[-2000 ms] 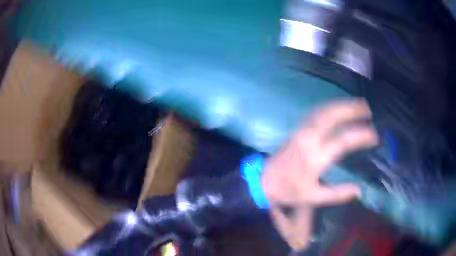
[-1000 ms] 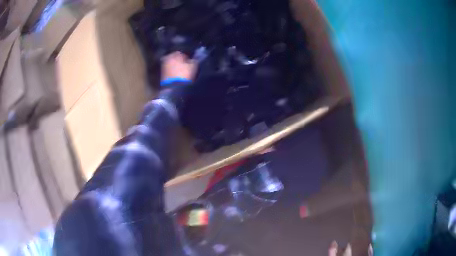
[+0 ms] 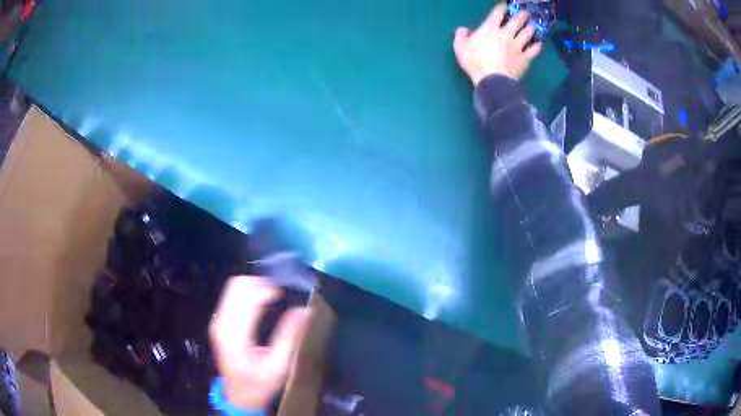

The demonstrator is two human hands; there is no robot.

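My left hand (image 3: 256,345), blurred and with a blue wristband, is above the carton at the mat's near edge. A dark glossy part (image 3: 286,271) is pinched at its fingertips; its exact shape is blurred. My right hand (image 3: 497,50) is stretched to the far side of the green mat (image 3: 325,106), palm down with fingers spread. Its fingertips are at a black and blue unit (image 3: 532,11) at the top edge; whether they touch it is unclear. Loose small black parts (image 3: 154,301) lie in the open carton (image 3: 49,187) at lower left.
A white and silver screw feeder (image 3: 621,89) stands right of my right forearm. A thick dark driver body with a yellow band (image 3: 668,140) is beside it. Black housings (image 3: 691,313) stand in a row at lower right. The bench edge runs diagonally above the carton.
The view has swung from the carton back over the mat. My left hand has come up out of the heap with a dark part. My right arm now reaches across the mat.
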